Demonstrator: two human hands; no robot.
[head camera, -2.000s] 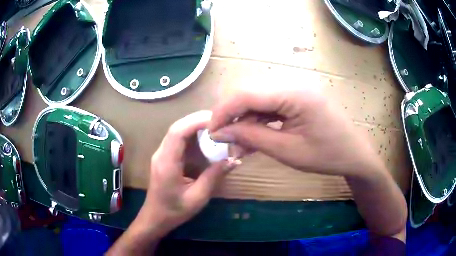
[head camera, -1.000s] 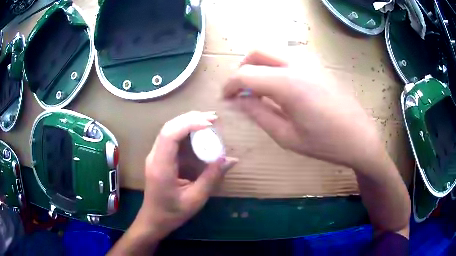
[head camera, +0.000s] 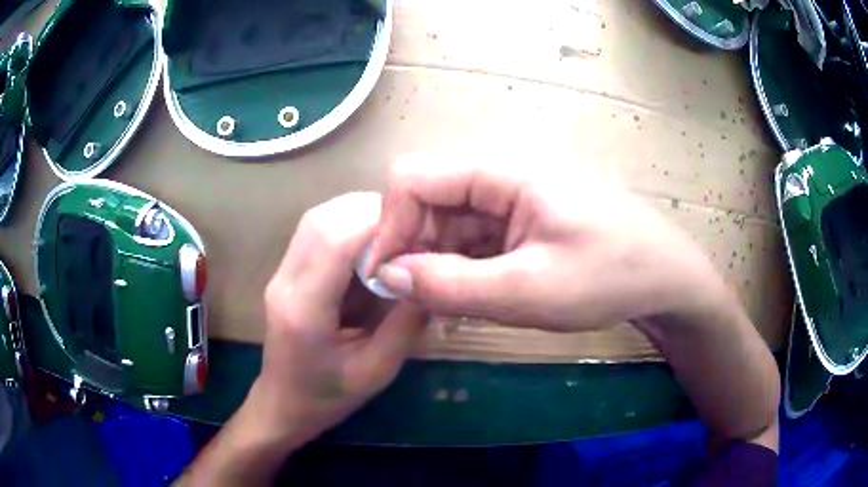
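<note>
My left hand (head camera: 328, 295) is curled around a small white round-ended object (head camera: 373, 276), which may be the glue bottle. My right hand (head camera: 514, 252) is over it, with thumb and forefinger at its white end. The fingers cover most of the object, and I cannot tell whether the right fingers hold a small piece. Both hands are above the brown cardboard (head camera: 495, 124), near the bench's front edge.
A green car body shell with red tail lamps (head camera: 128, 290) lies at the left. Open green shells with pale rims (head camera: 276, 138) lie at the upper left. More shells (head camera: 828, 257) line the right side, with off-white cloth (head camera: 804, 29) above. The dark green bench edge (head camera: 514, 404) runs along the front.
My right hand was on the white end, lifted away to the upper right, and is now back on it. The left hand kept its hold. The view has shifted slightly.
</note>
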